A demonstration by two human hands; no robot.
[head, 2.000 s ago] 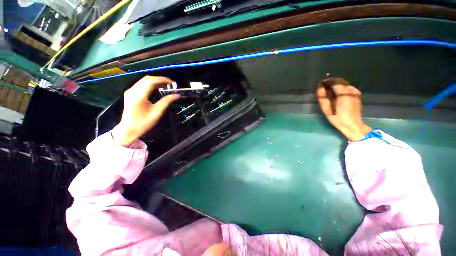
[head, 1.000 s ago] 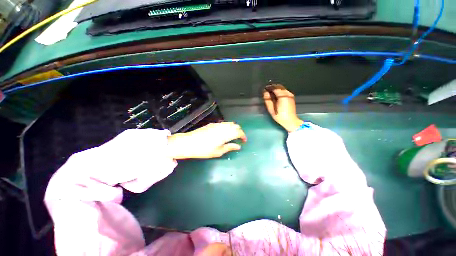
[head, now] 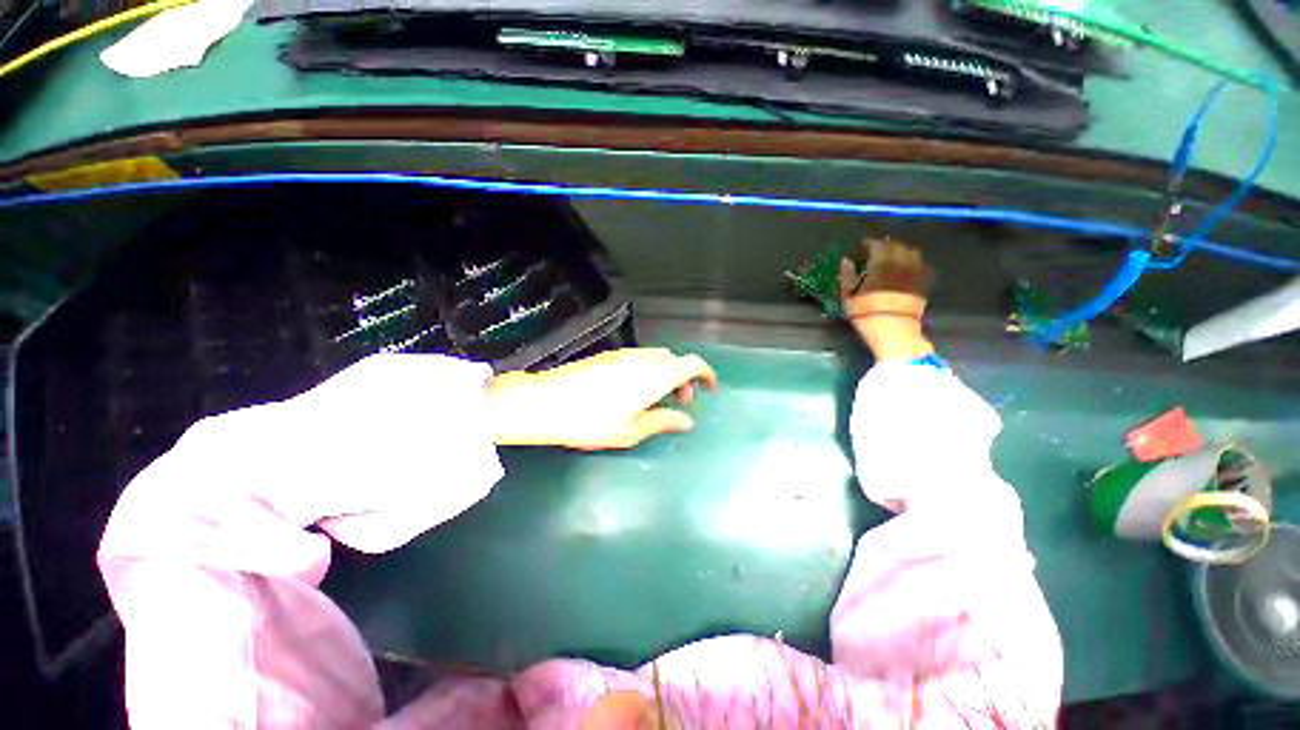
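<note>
My right hand (head: 887, 302) is at the dark strip behind the mat, its fingers at the right edge of a small green circuit board (head: 817, 280), which it seems to hold. The fingertips are dark and blurred; a slim tool cannot be made out. My left hand (head: 606, 402) is over the mat's left part, thumb and fingers apart, with nothing seen in it. The black slotted tray (head: 186, 335) is at the left, partly hidden by my left sleeve. Several boards stand in it as thin pale lines (head: 499, 300).
A blue cord (head: 727, 201) crosses behind my hands; another loops at right. Another green board (head: 1048, 317) lies on the back strip. On the right are a red block (head: 1165, 434), a green-and-white cylinder (head: 1141, 495), a pale ring (head: 1215, 528) and a clear round container (head: 1262, 606). Black sheets (head: 684, 74) lie on the shelf.
The view has turned right. My left hand left the tray and is now empty over the mat. My right hand has moved right along the strip, and a green board now shows at its fingers.
</note>
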